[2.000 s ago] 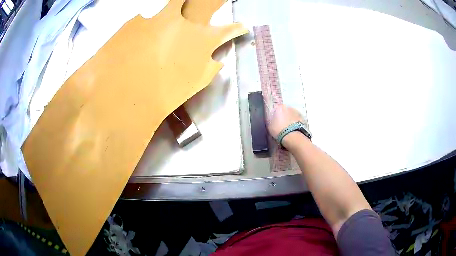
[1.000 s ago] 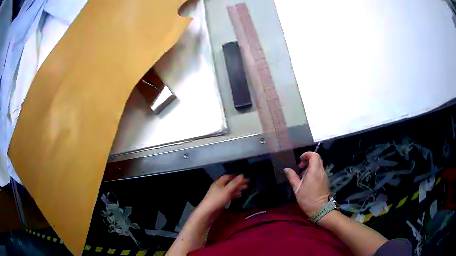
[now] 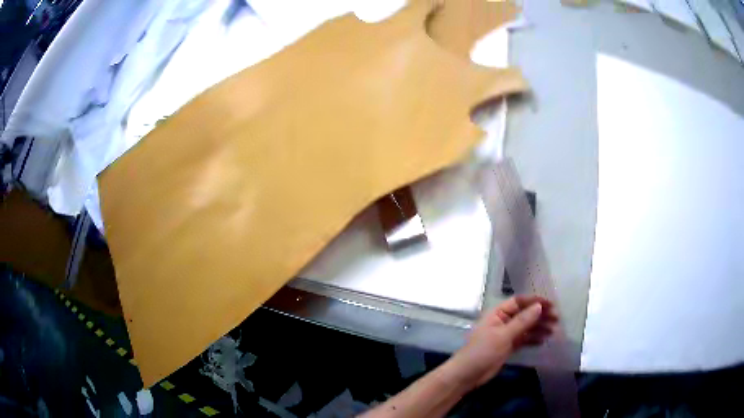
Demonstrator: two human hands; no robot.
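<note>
My left hand (image 3: 514, 328) reaches in from the bottom with its fingers closed at the lower part of the pinkish clear ruler (image 3: 520, 233). The blurred ruler slants over the black bar weight (image 3: 507, 282), whose ends show at either side of it, and its near end passes beyond the table edge. The large orange-brown card pattern (image 3: 245, 180) lies over the left fabric stack (image 3: 445, 273) and hangs past the near edge. A metal block weight (image 3: 404, 229) sits on that stack, partly under the card. My right hand is out of the picture.
A white fabric stack (image 3: 669, 237) lies on the right of the grey table (image 3: 559, 106). Rumpled white fabric (image 3: 106, 90) is at the far left. The metal table edge (image 3: 351, 307) runs in front. White scraps (image 3: 228, 363) and yellow-black tape (image 3: 98, 331) show on the floor below.
The view has swung left. My left hand has come to the ruler, which has shifted left over the black bar. My right hand, earlier with a thin stick in it, has left the picture.
</note>
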